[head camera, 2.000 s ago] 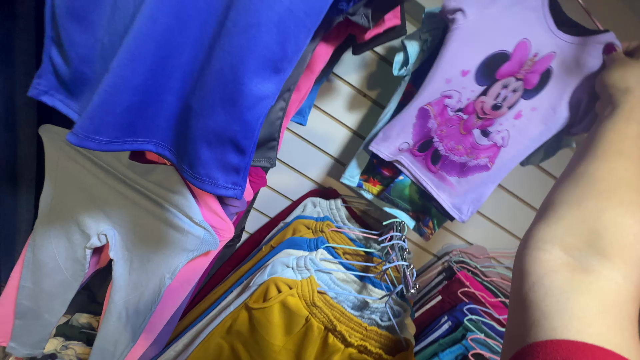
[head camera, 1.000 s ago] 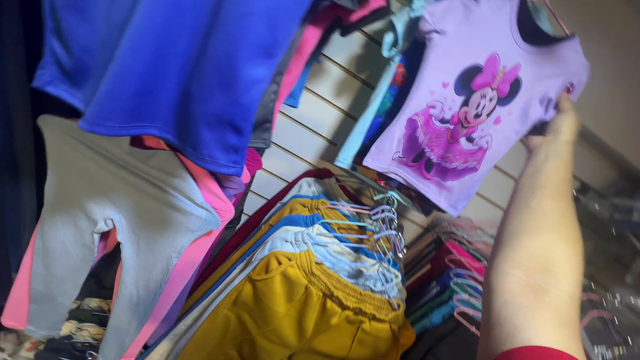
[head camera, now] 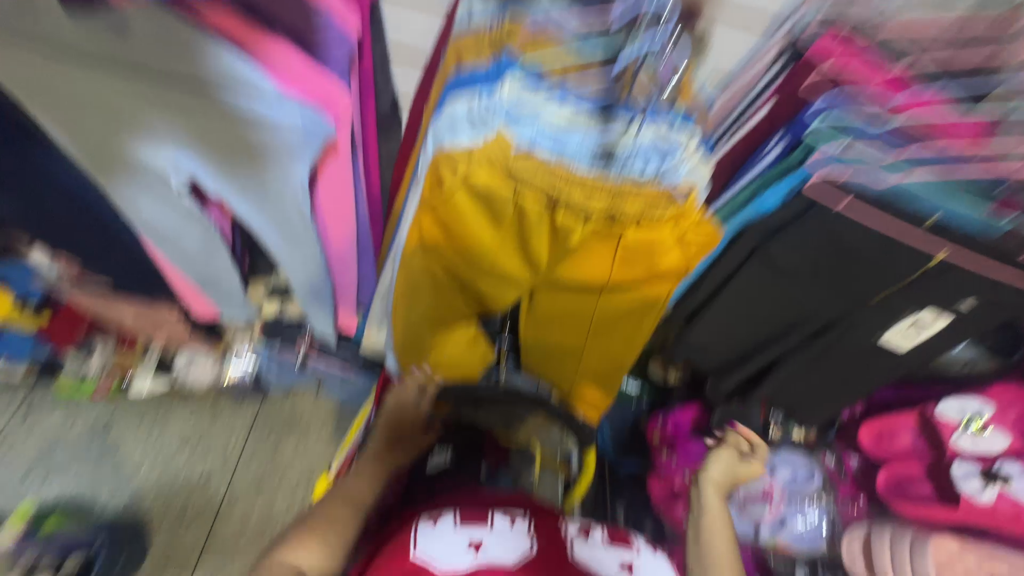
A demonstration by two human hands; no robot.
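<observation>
The head view is blurred. My left hand (head camera: 406,416) is low at the centre left, at the hem of the mustard-yellow pants (head camera: 544,240); whether it grips anything is unclear. Near the pants' hem is a dark, curved object (head camera: 512,400), partly hidden, with yellow parts at its side. My right hand (head camera: 732,456) is at the lower right with its fingers curled, in front of magenta and lilac goods (head camera: 788,496); nothing can be made out in it. Behind the yellow pants hang light blue and white garments (head camera: 560,120) on hangers.
Grey leggings (head camera: 184,136) and pink garments hang at left. Black pants (head camera: 808,304) with a tag hang at right below a row of coloured garments. Pink slippers (head camera: 944,456) are at lower right. A tiled floor (head camera: 264,448) shows at lower left.
The view has swung downward. My right arm was raised at the lilac printed shirt; now that hand is low and away from it. My left hand has come into view.
</observation>
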